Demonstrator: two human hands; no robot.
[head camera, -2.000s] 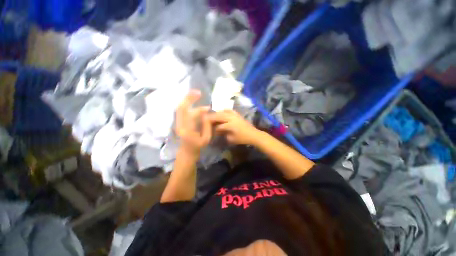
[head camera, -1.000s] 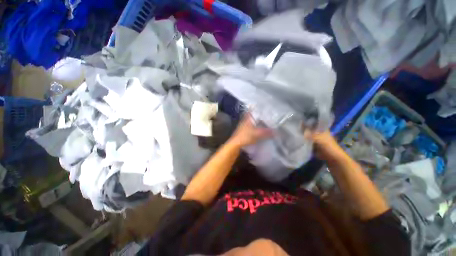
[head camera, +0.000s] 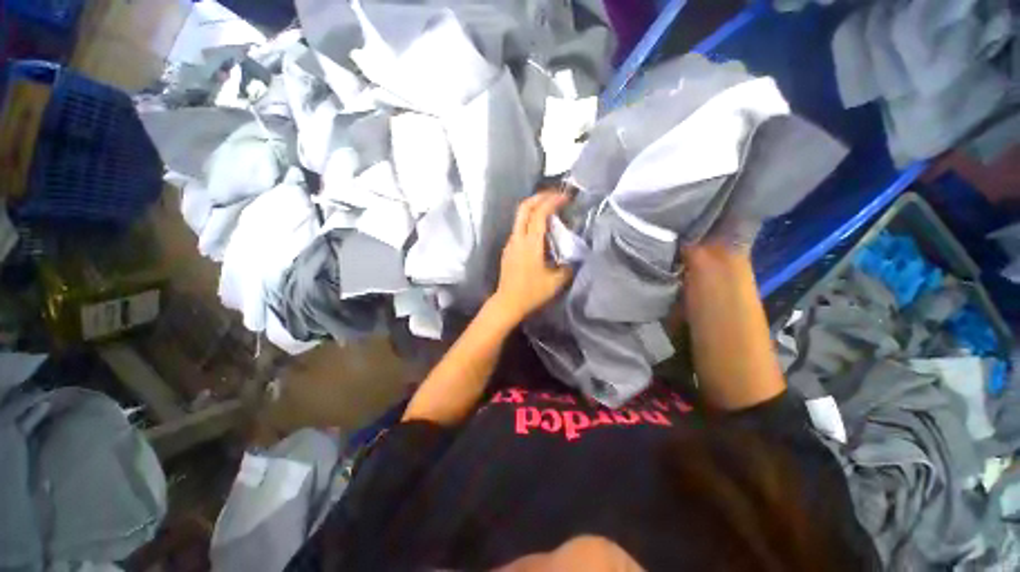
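A grey bundle (head camera: 643, 240) of cut pieces, paler on some sides, is held up in front of my chest, fanning up and right over the blue crate. My left hand (head camera: 537, 255) grips its left side near the middle, with a small pale piece at the fingers. My right hand (head camera: 716, 268) is at its right side, its fingers hidden behind or inside the cloth. A large heap of grey and white pieces (head camera: 380, 168) lies to the left. A white paper label (head camera: 567, 132) sits between the heap and the bundle.
A blue crate (head camera: 833, 237) stands behind the bundle. A grey-green crate (head camera: 951, 246) at right holds light blue pieces (head camera: 898, 268) and grey cloth. Another blue crate (head camera: 90, 151) is at upper left. A metal frame (head camera: 168, 391) and grey pieces (head camera: 73, 475) are at lower left.
Two seconds ago my hands were together beside the large heap. Since then they took hold of a grey bundle, which has turned and now fans up to the right. The view has shifted.
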